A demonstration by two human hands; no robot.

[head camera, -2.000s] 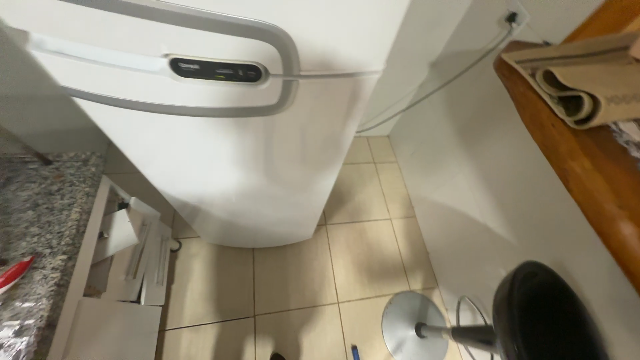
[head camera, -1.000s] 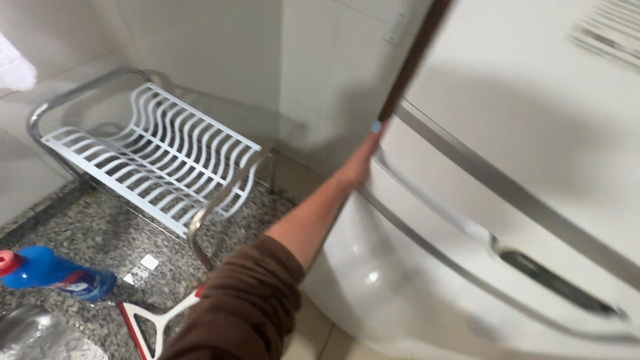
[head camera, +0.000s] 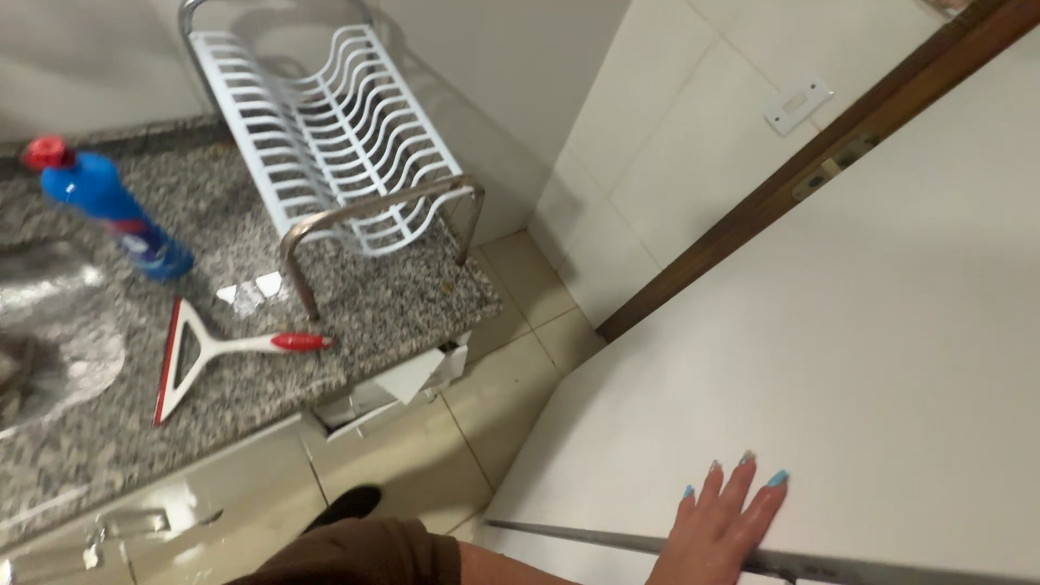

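My left hand (head camera: 719,520), with light blue polish on some nails, lies palm down on the white refrigerator (head camera: 796,382), its fingers a little apart and nothing held. The hand is just above the dark seam that crosses the refrigerator near the bottom of the view. My forearm, in a brown sleeve, comes in from the bottom left. My right hand is out of view.
On the granite counter (head camera: 398,317) are a white dish rack (head camera: 357,146), a blue bottle with a red cap (head camera: 122,211) and a red-and-white squeegee (head camera: 219,345), beside a metal sink (head camera: 73,357). A wooden door frame (head camera: 731,223) rises behind the refrigerator.
My left hand was at the refrigerator's far edge near the wooden frame and now lies lower on its white surface. The view has swung strongly from the refrigerator's front toward the counter.
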